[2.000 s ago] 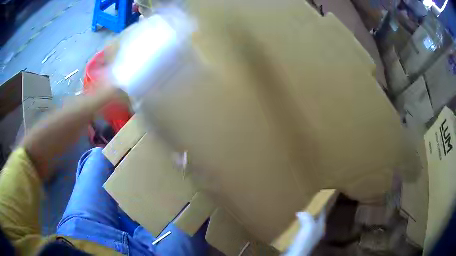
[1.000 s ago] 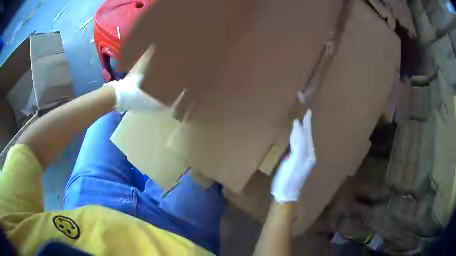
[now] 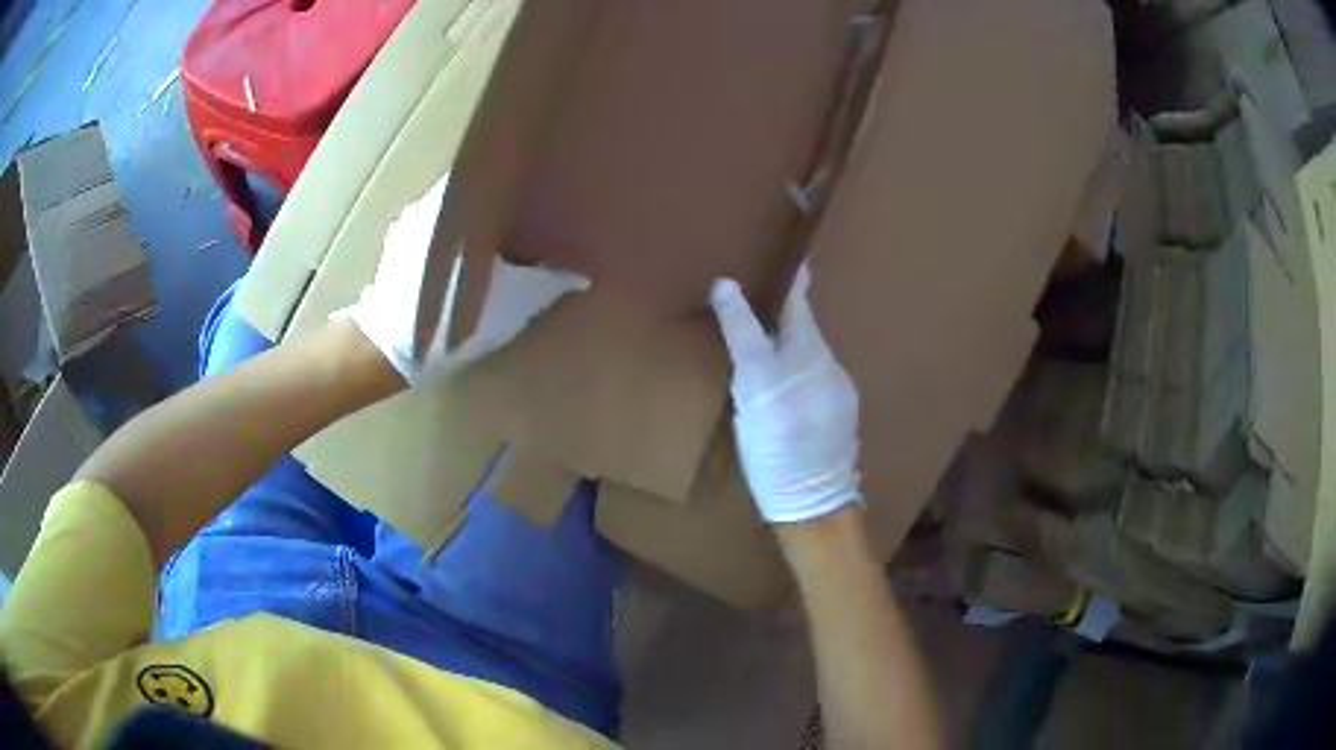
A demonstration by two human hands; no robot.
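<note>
A brown cardboard box blank (image 3: 645,161) lies over the lap with its left long wall folded up. My left hand (image 3: 454,301), in a white glove, grips this raised wall near its front end, thumb on the inner side and the other fingers outside. My right hand (image 3: 791,396), in a white glove, is at the right fold line, with thumb and fingers apart and the fingertips at the fold. A part of its fingers is hidden there. A carry handle (image 3: 806,188) shows as small whitish ends along this fold. The front flaps (image 3: 535,484) hang over the knees.
A red stool (image 3: 279,73) stands at the upper left. An open scrap box (image 3: 88,242) is on the floor at the far left. A stack of blanks (image 3: 1179,337) with notched edges is at the right. A pale printed box (image 3: 1323,381) is at the right rim.
The blank's left wall is now upright, with my left hand around it. My right hand has moved left and its thumb and fingers have spread at the fold. The stool sits further left in view.
</note>
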